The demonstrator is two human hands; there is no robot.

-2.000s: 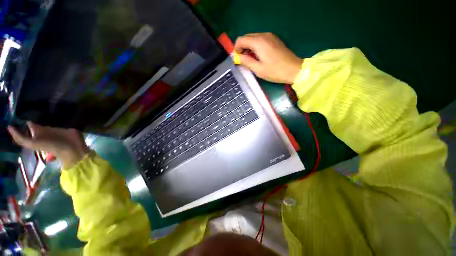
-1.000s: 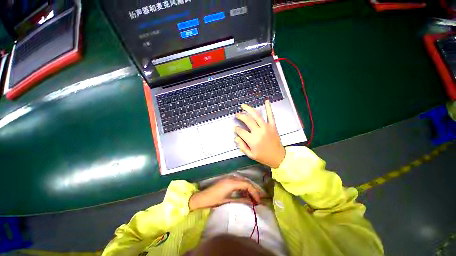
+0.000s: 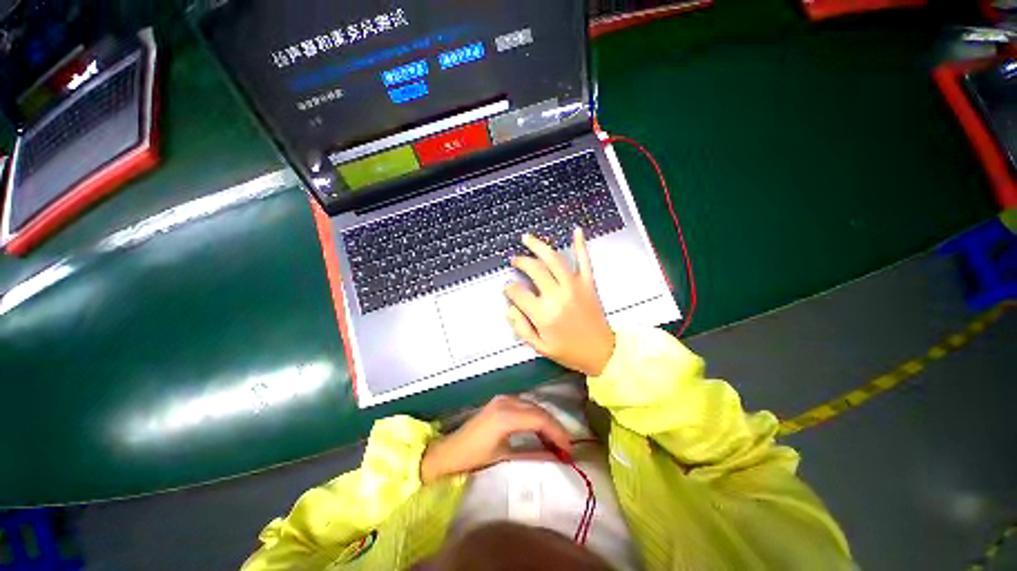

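Note:
An open laptop [image 3: 402, 335] lies on a white sheet and a red carrier [image 3: 333, 284]. Its dark screen [image 3: 323, 78] shows Chinese text, blue buttons, a green button and a red button. My right hand [image 3: 563, 312] rests over the right part of the palm area, fingers spread, fingertips at the keyboard's [image 3: 468, 229] lower edge, holding nothing. A red earphone cable [image 3: 676, 212] runs from the laptop's right edge down towards my body. My left hand [image 3: 496, 435] is at my waist, its fingers curled on the red cable.
Another open laptop [image 3: 84, 128] on a red carrier stands at the left. More red carriers show at the top and the right edge [image 3: 974, 128]. The green bench [image 3: 781, 201] curves across. A blue stool [image 3: 984, 262] and yellow-striped floor tape [image 3: 892, 383] lie beyond it.
Since two seconds ago, my hands have left the screen lid and the laptop's far right corner. Over the last second, the view shifted slightly, with both hands in nearly the same places.

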